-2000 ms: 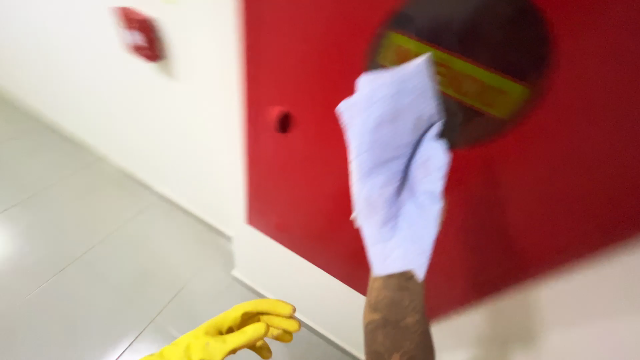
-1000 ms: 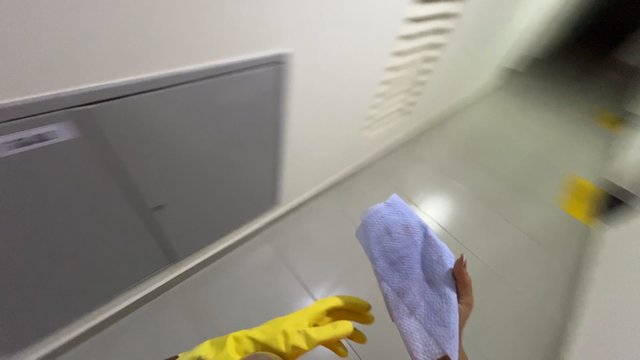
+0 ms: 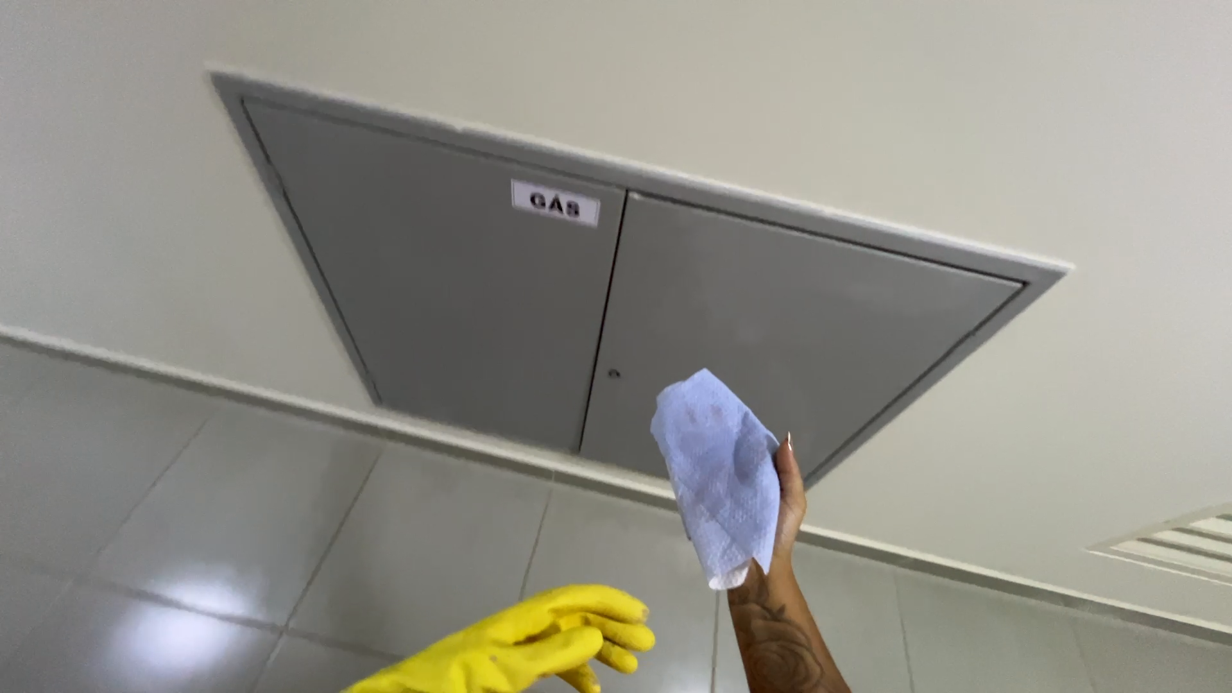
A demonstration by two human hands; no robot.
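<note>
My bare right hand holds a pale blue cloth, folded and draped over the fingers, with the thumb showing at its right edge. Behind the cloth is the right door of a grey two-door wall cabinet; whether the cloth touches it I cannot tell. A small sign reading "GÁS" sits on the left door, and a small round lock is on the right door. My left hand, in a yellow rubber glove, hangs over the floor at the bottom with fingers loosely bent and nothing in it.
A pale wall surrounds the cabinet. Its baseboard runs just below the doors, above a grey tiled floor with bright reflections. A white louvred vent is set low in the wall at the right.
The view has swung from a red wall panel to the grey cabinet, which now shows both doors. The cloth was over the red panel at first; my right hand still holds it.
</note>
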